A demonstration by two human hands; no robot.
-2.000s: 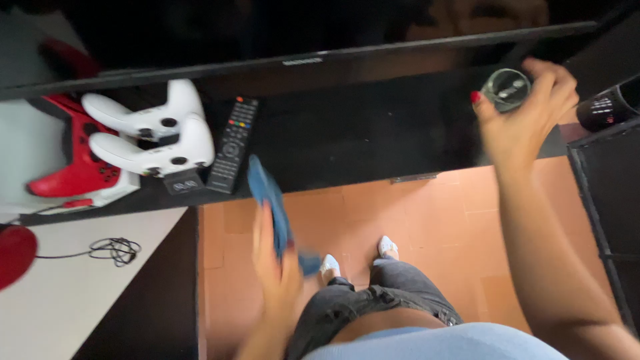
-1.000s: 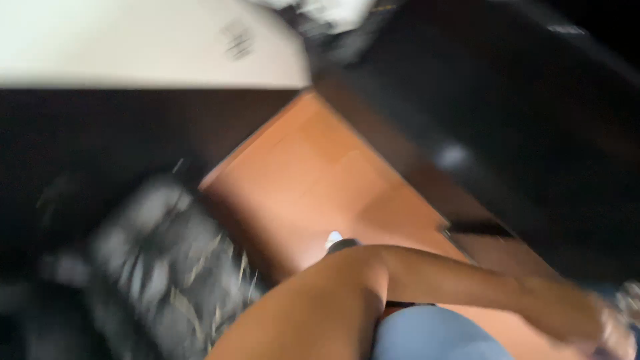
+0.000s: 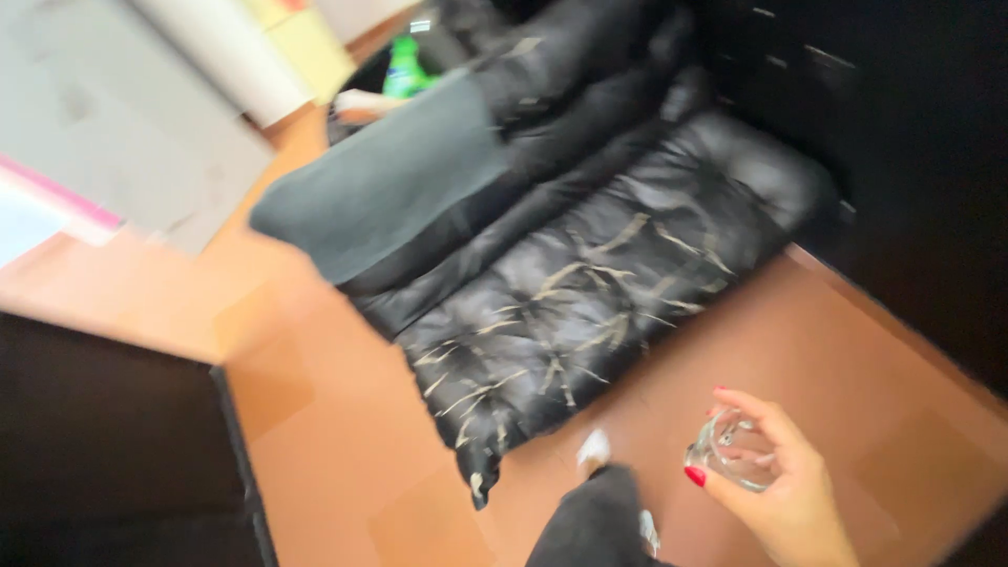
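Note:
My right hand (image 3: 776, 472), at the lower right, holds a clear drinking glass (image 3: 736, 450) over the tiled floor, with the fingers and thumb around its sides. The glass is tilted, and small things that I cannot make out show in it. My left hand is out of the picture, so what it holds cannot be seen. To the left of the glass stands a black sofa (image 3: 535, 315) with a cracked, peeling seat.
A grey-green cloth (image 3: 402, 181) lies over the sofa's backrest. Behind it is a dark container with a green spray bottle (image 3: 404, 69). Dark furniture (image 3: 102, 441) stands at the lower left, and a dark surface (image 3: 906, 157) fills the upper right. Terracotta-coloured floor (image 3: 339, 441) runs between them.
The view has swung from the TV stand with game controllers to the sofa. My right hand still has the glass. My left hand, seen earlier with a blue cloth, has left the picture.

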